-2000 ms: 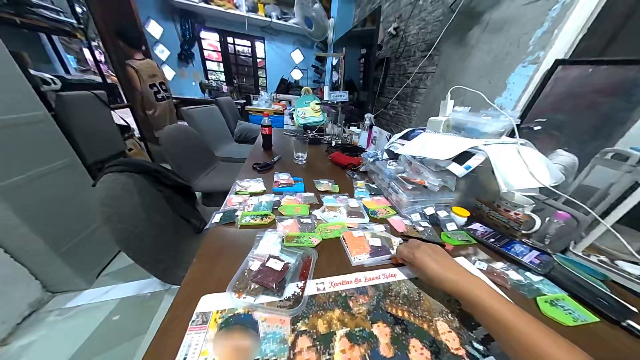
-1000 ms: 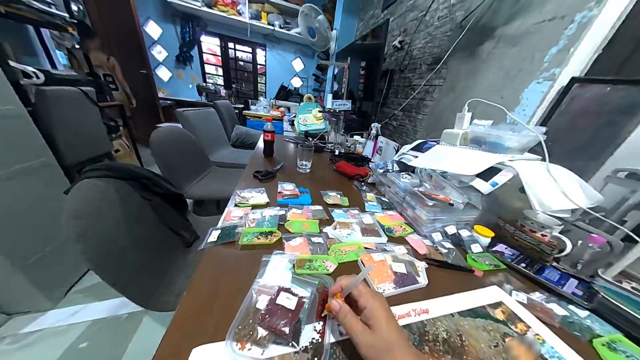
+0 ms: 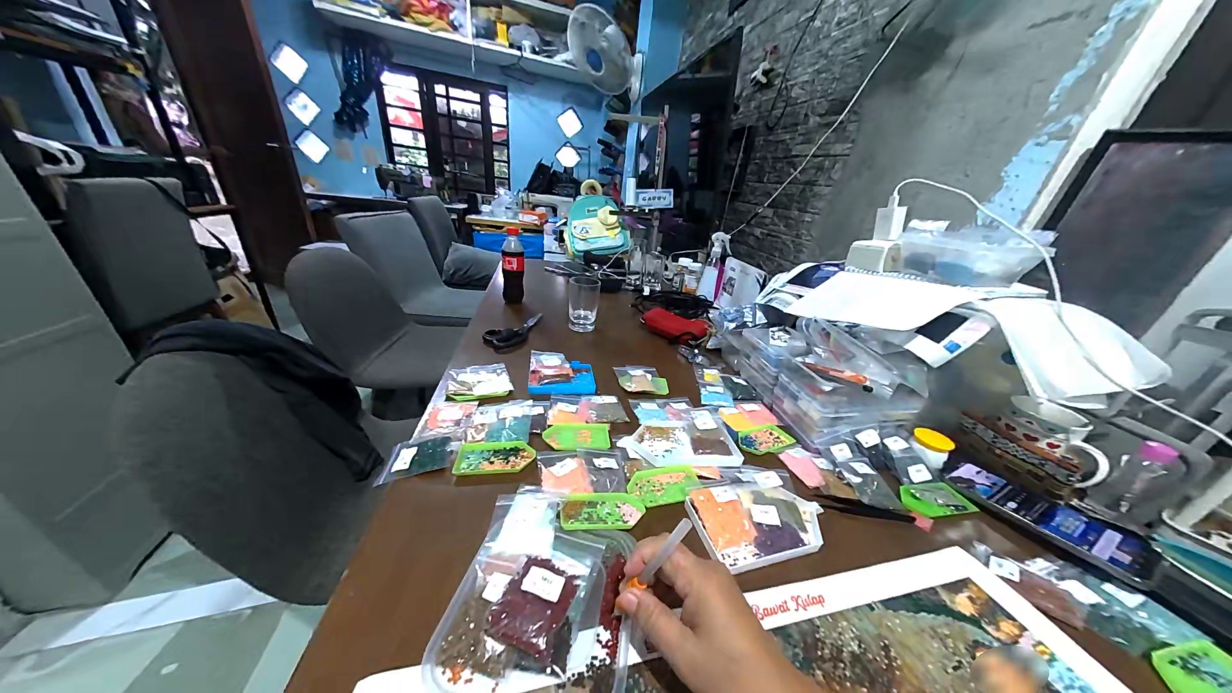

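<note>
My right hand (image 3: pixel 707 616) holds a thin pen-like applicator (image 3: pixel 662 556), white and translucent with an orange part, between thumb and fingers. It is at the right side of a clear plastic tray (image 3: pixel 460 587) with dark red and brown beads and a zip bag of dark red beads (image 3: pixel 535 604). Under the hand and tray lies a printed picture canvas (image 3: pixel 885 626) with a white border and red lettering. Right of the tray, a white tray (image 3: pixel 760 558) bears bags of orange and dark purple beads. My left hand is out of view.
Green bead trays (image 3: pixel 493 458) and small labelled bags spread behind. Scissors (image 3: pixel 512 333), a cola bottle (image 3: pixel 512 268) and a glass (image 3: pixel 583 304) stand farther back. At right are stacked plastic boxes (image 3: pixel 818 395), a phone (image 3: pixel 1054 520) and a mug (image 3: pixel 1044 433). Chairs (image 3: pixel 231 462) line the left.
My right hand has moved from beside the white bead tray to the clear tray, and now holds the applicator. The person at the back left is no longer in view.
</note>
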